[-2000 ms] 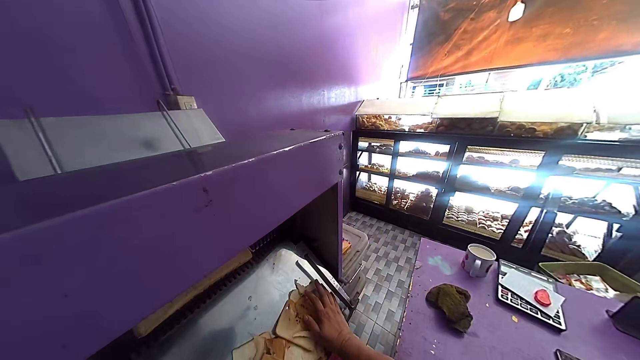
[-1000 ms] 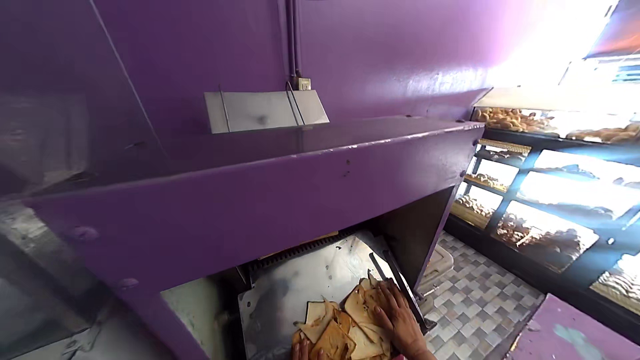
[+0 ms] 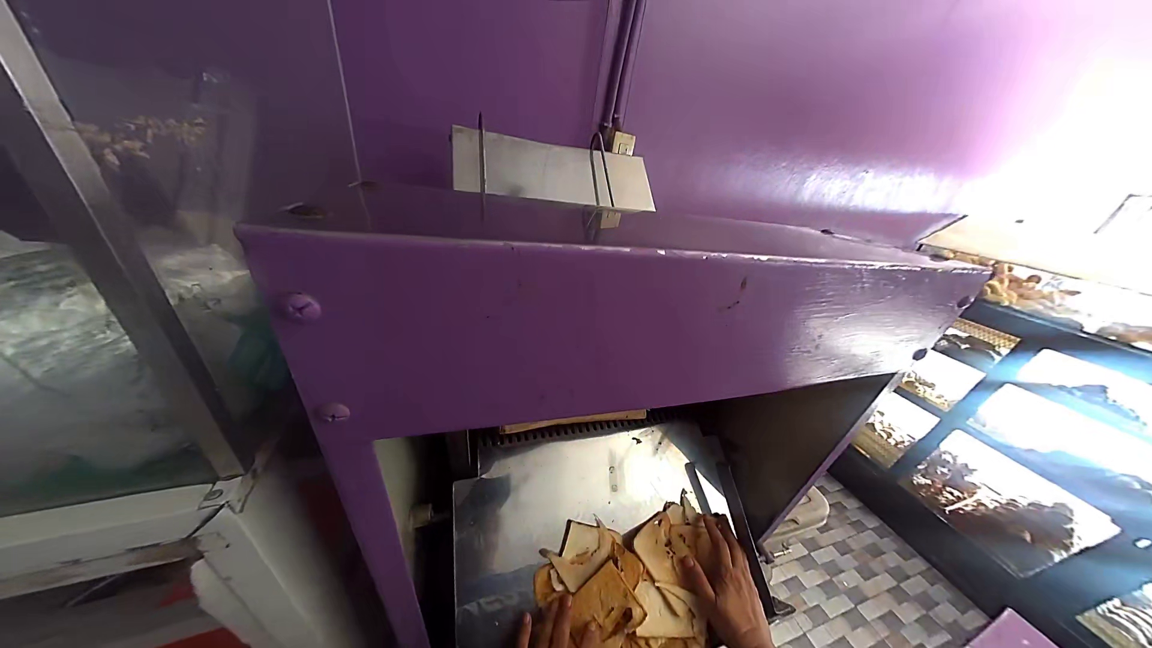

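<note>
Pieces of sliced bread and crusts (image 3: 612,594) lie in a loose pile on a shiny metal tray (image 3: 531,504), inside the opening of a purple cabinet. My right hand (image 3: 727,580) rests with spread fingers on the right side of the pile. At the lower edge of the view, the fingers of my left hand (image 3: 560,625) touch the pile's left side; the rest of that hand is out of view. Neither hand is plainly closed around a piece. Behind the tray, a dark ribbed strip (image 3: 576,429) runs under the cabinet's top.
The thick purple cabinet top (image 3: 585,333) overhangs the tray. On the left stands a glass-sided case with a metal frame (image 3: 126,243). Lit display shelves with baked goods (image 3: 999,495) line the right. A pale plastic container (image 3: 801,517) sits beside the cabinet, above the tiled floor (image 3: 855,562).
The view has swung left, so the purple table with the mug and scale has nearly left it. My left hand, unseen two seconds ago, has come to the pile; my right hand remains at its right side.
</note>
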